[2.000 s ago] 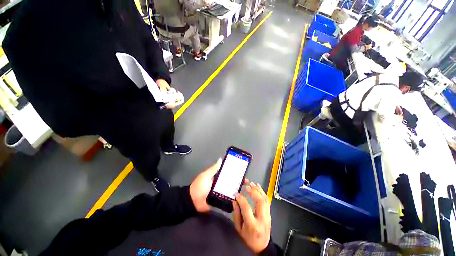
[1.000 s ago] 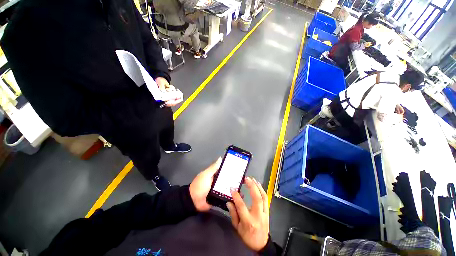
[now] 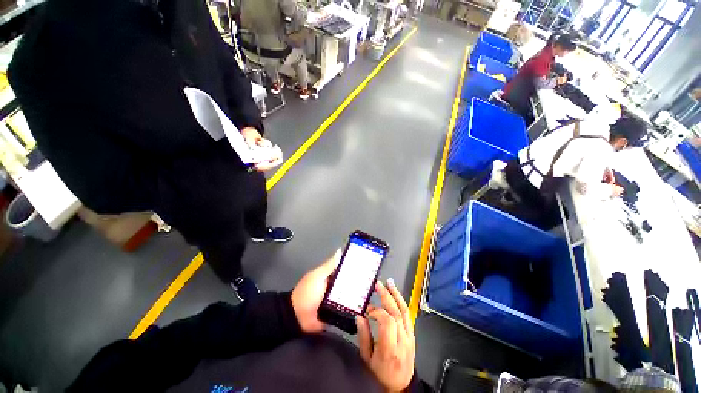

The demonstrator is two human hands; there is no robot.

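Note:
A black smartphone (image 3: 354, 278) with a lit, mostly white screen and a blue bar at its top is upright and slightly tilted at the lower middle. My left hand (image 3: 313, 295) holds it from its left side. My right hand (image 3: 390, 338) is at the phone's lower right edge, fingers bent and slightly apart, the thumb close to the bottom of the screen. Whether the right fingers touch the phone is hard to tell. The writing on the screen is too small to read.
A person in black (image 3: 131, 115) stands at the left holding a white paper (image 3: 211, 119). A blue bin cart (image 3: 503, 284) is at the right, beside a long white table (image 3: 653, 238) with black cut pieces (image 3: 626, 318). Several people work at benches. A yellow line (image 3: 440, 173) edges the aisle.
The right thumb and fingers have shifted slightly at the phone's lower right edge. The view has tilted a little, so the bins sit lower. The left hand keeps its hold.

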